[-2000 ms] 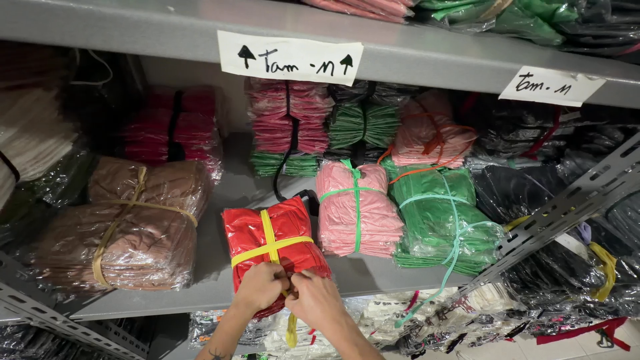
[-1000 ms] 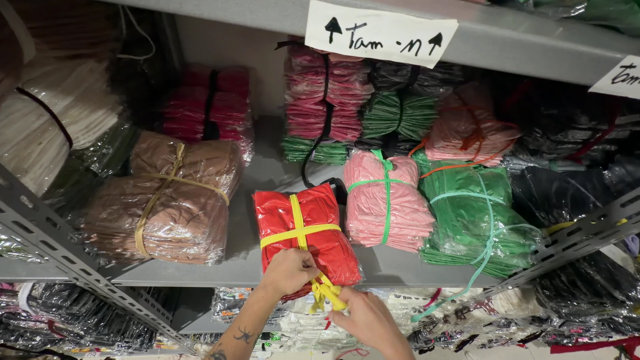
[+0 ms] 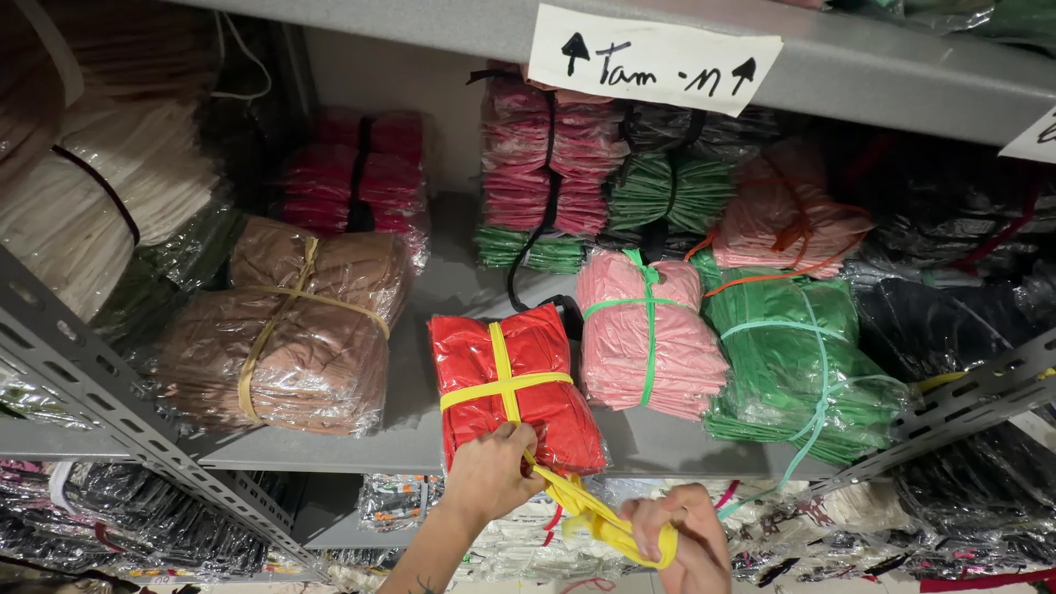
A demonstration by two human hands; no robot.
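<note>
A bundle of red folded items in clear plastic (image 3: 536, 355) lies at the front edge of the grey metal shelf, crossed by yellow fabric ties. My left hand (image 3: 495, 470) pinches the yellow tie (image 3: 577, 499) where it leaves the bundle's front edge. Lower right, my right hand (image 3: 681, 528) grips the loose, looped length of the same tie, which stretches between both hands. Whether there is a knot under my left fingers cannot be seen. Just right of the red bundle sits a pink bundle with green ties (image 3: 648, 338).
Brown bundles (image 3: 289, 330) stand to the left, a green bundle with turquoise ties (image 3: 792, 363) to the right. Behind are stacked pink and green bundles (image 3: 549, 165). The upper shelf's edge (image 3: 462, 33) bears a handwritten sign (image 3: 652, 58). Slotted metal uprights (image 3: 107, 396) flank the shelf; more bagged items lie below.
My hands were together at the red bundle's front edge; my right hand has since moved away to the lower right, drawing out the yellow tie. The view has shifted left.
</note>
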